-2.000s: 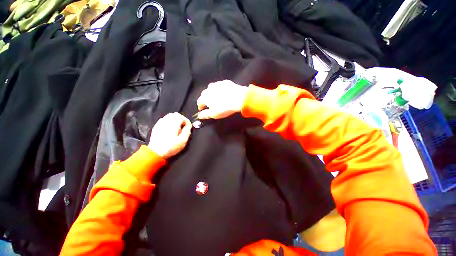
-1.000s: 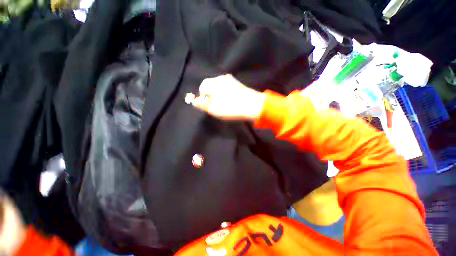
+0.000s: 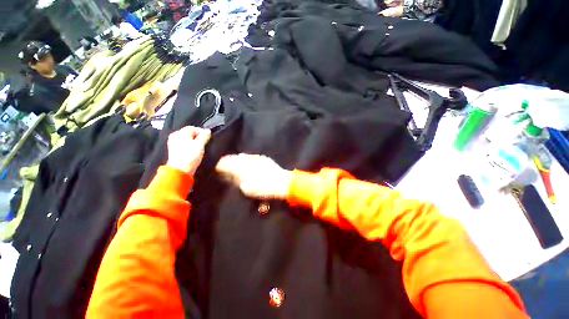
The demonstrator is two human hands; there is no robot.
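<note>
A black overcoat (image 3: 293, 249) lies spread in front of me, with two shiny buttons showing on its front. The curved hook of a coat hanger (image 3: 214, 111) sticks out at its collar. My left hand (image 3: 186, 148) pinches the coat's edge just below the hook. My right hand (image 3: 254, 176) is blurred, over the coat front above the upper button; its fingers point left, and I cannot tell whether it holds anything. The lining is hidden.
More black coats (image 3: 81, 205) lie left and behind. Olive garments (image 3: 118, 75) are piled at the back left. At right a white board (image 3: 437, 205) bears a phone (image 3: 538, 215), a dark oval object (image 3: 470, 190), bottles and black hangers (image 3: 430, 106). A person (image 3: 45, 81) is far left.
The view has lifted. My left hand has come from the lower left to the coat's edge near the hanger. The coat front now covers the shiny lining. My right hand is lower in view.
</note>
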